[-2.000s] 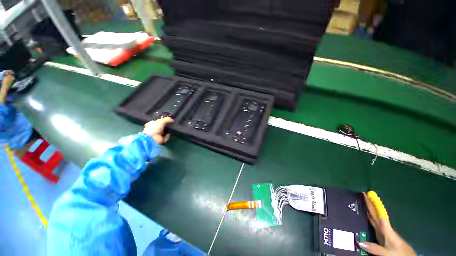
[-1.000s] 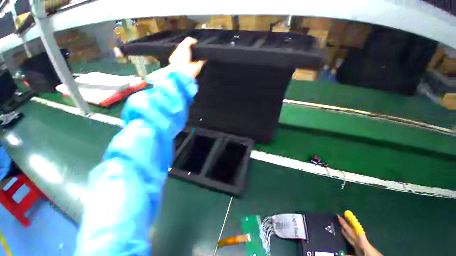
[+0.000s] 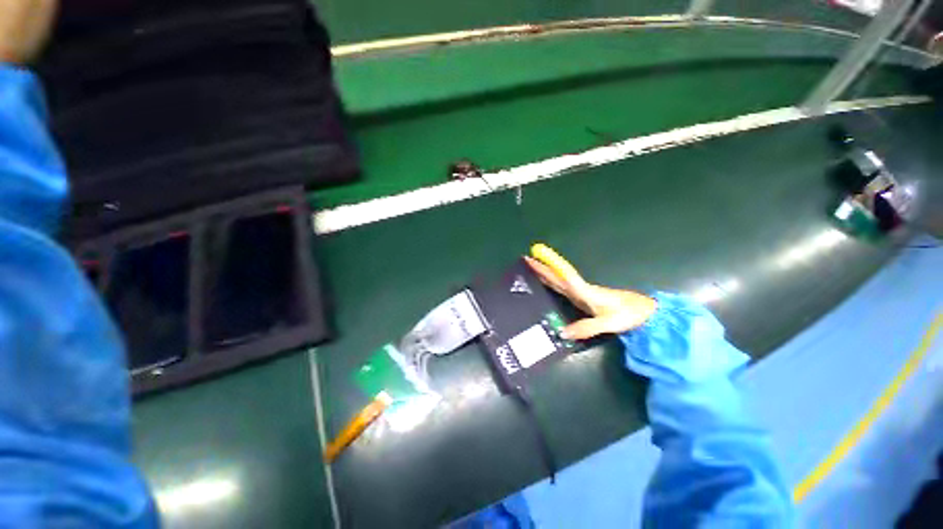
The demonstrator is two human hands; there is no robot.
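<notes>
The black screen tester [image 3: 524,329] lies on the green bench, its white label up. My right hand [image 3: 595,308] grips its right end, thumb by the green spots and a yellow-sleeved finger along the far edge. A ribbon cable [image 3: 452,323] joins the tester to a green adapter board [image 3: 381,374]. An orange test flex cable [image 3: 357,429] sticks out from the board, its end free. A black foam tray [image 3: 318,274] at left holds glossy black phone screens [image 3: 251,274], faces up. My left hand [image 3: 23,29] is cut off in the top left corner; its fingers are hidden.
Tall stacked foam trays [image 3: 207,98] stand behind the tray. A small dark connector [image 3: 465,168] with thin wire lies by the white strip [image 3: 403,207]. A black cord [image 3: 540,434] runs from the tester toward the front edge. Another board assembly [image 3: 877,201] lies at far right.
The view has swung right. The tray my left hand lifted is no longer seen, and that hand is now at the top left corner. My right hand stays on the tester.
</notes>
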